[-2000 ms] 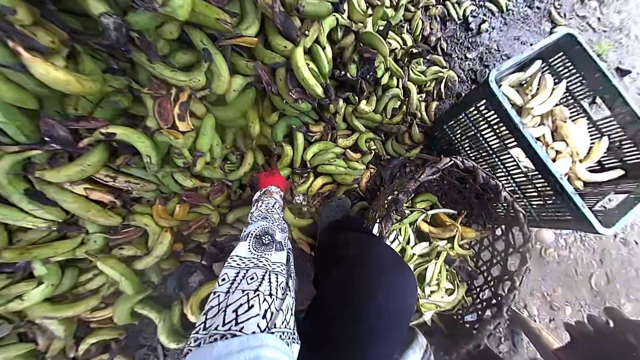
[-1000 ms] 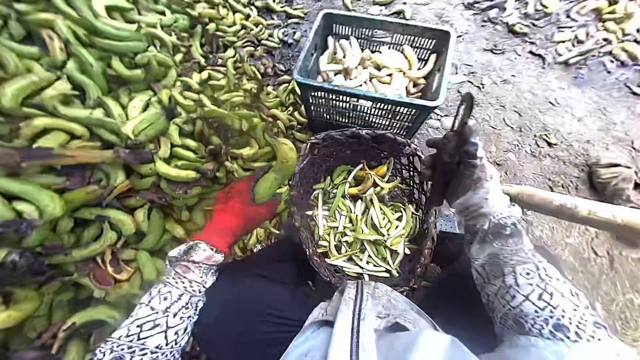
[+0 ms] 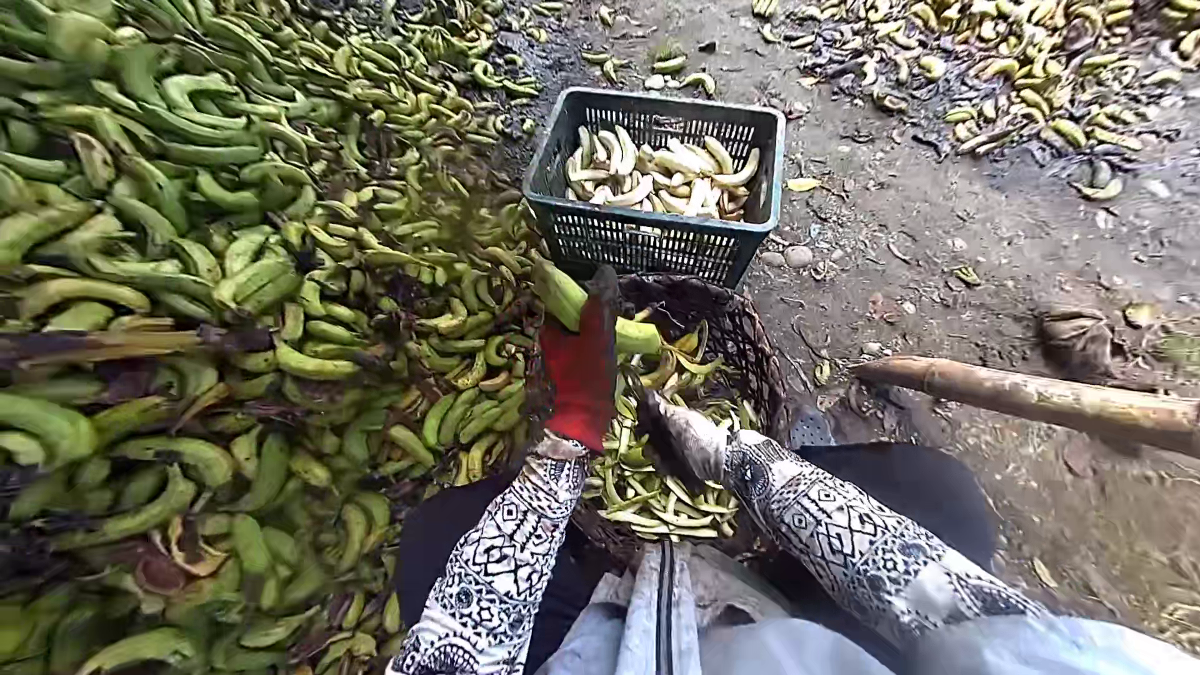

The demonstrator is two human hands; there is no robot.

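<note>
My left hand (image 3: 581,370), in a red glove, grips a green plantain (image 3: 562,298) above the left part of a woven basket (image 3: 755,342). Close to its right, low over the basket, is my right hand (image 3: 684,436) in a dirty pale and dark glove; its fingers are blurred, and whatever it holds is not clear. Green peel strips (image 3: 656,502) and some yellowish peels fill the basket between my knees. Behind the basket, a dark green plastic crate (image 3: 652,230) holds peeled plantains (image 3: 694,173).
A large heap of green plantains (image 3: 319,361) covers the left side. At the right a bamboo pole (image 3: 1041,398) juts in above the dirt ground. More plantains (image 3: 1041,75) lie scattered at the back right.
My left hand, low at the heap two seconds ago, has come over the basket with the plantain. My right hand has moved in from the basket's right side. The view has swung to the right.
</note>
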